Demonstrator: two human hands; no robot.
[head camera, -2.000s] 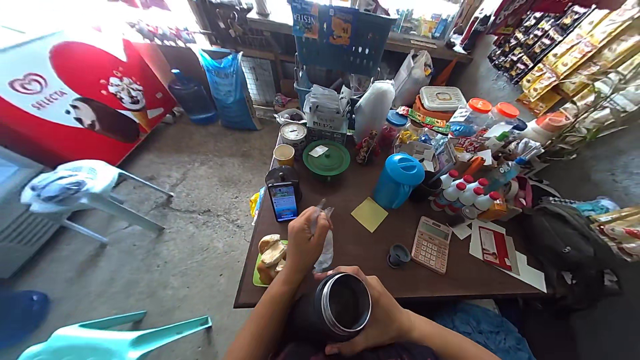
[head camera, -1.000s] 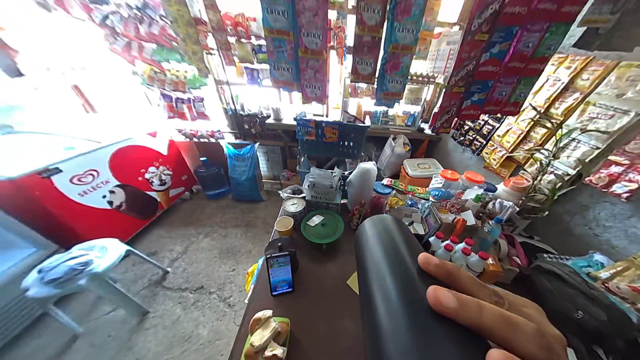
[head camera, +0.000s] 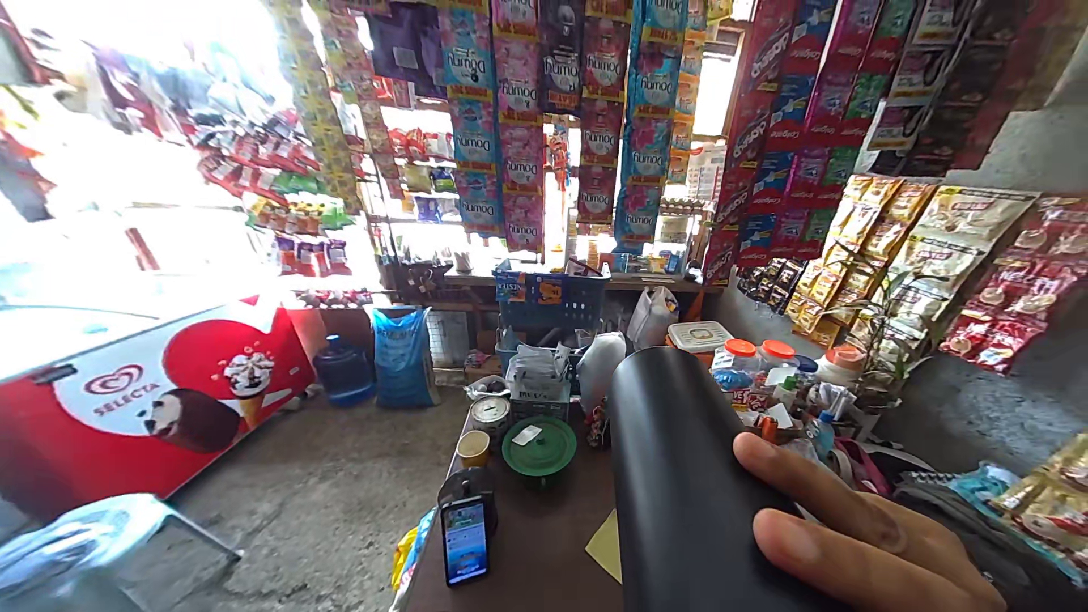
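Note:
A black tumbler (head camera: 688, 493) fills the lower right of the view, raised close to the camera, its base end pointing up and away. Around its right side are the fingers of my right hand (head camera: 858, 527). My left hand is out of view. On the brown table behind and left of the tumbler, a smartphone (head camera: 465, 541) with a lit screen leans upright against a dark stand. Beyond it are a tan cup (head camera: 473, 447) and a green round lid (head camera: 539, 445) with a white slip on it. A yellow paper (head camera: 606, 548) shows partly beside the tumbler.
A dial scale (head camera: 490, 412), a blue basket (head camera: 552, 297) and jars with orange lids (head camera: 739, 361) stand farther back. At left are a red freezer (head camera: 204, 374), a water jug (head camera: 343, 371), a blue sack (head camera: 402, 357) and a plastic stool (head camera: 93, 544). Sachet strips (head camera: 599, 110) hang above.
The tumbler, earlier low over the table edge with its opening showing, has come up close to the camera. My left hand has gone out of view. The view has tilted up.

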